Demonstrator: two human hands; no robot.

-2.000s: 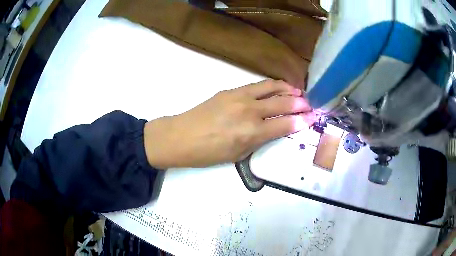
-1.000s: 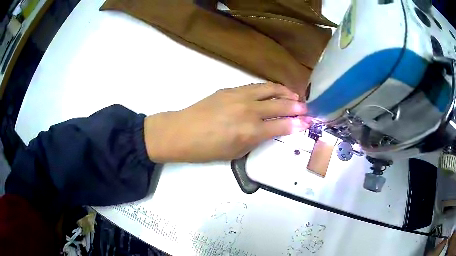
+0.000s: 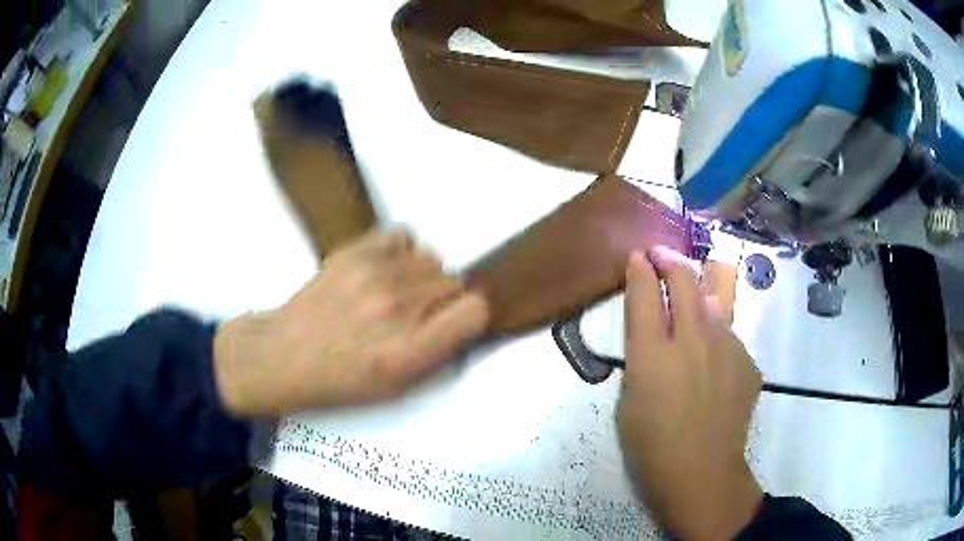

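Note:
A brown fabric band (image 3: 566, 254) runs from my left hand to the presser foot and needle (image 3: 700, 239) under a pink-violet glare. My left hand (image 3: 354, 322), blurred, grips the band; its other end, with a dark tip, sticks up beyond my fingers. My right hand (image 3: 682, 386) lies just in front of the foot, fingertips at the band's near edge; whether they pinch it is unclear. Joined brown pieces (image 3: 529, 100) with a pale stitch line lie folded behind the needle.
The white-grey sewing machine head (image 3: 788, 127) with a blue stripe stands at the right. An orange-copper rectangle (image 3: 721, 287) and a grey knob (image 3: 825, 298) are right of the foot. A dark rounded loop (image 3: 581, 352) is at the bed corner. A cluttered side bench (image 3: 53, 159) is far left.
My right hand has come into view at the foot. My left hand has moved left, away from the needle, and now holds the band. The band has turned, and its free end has swung towards my left hand.

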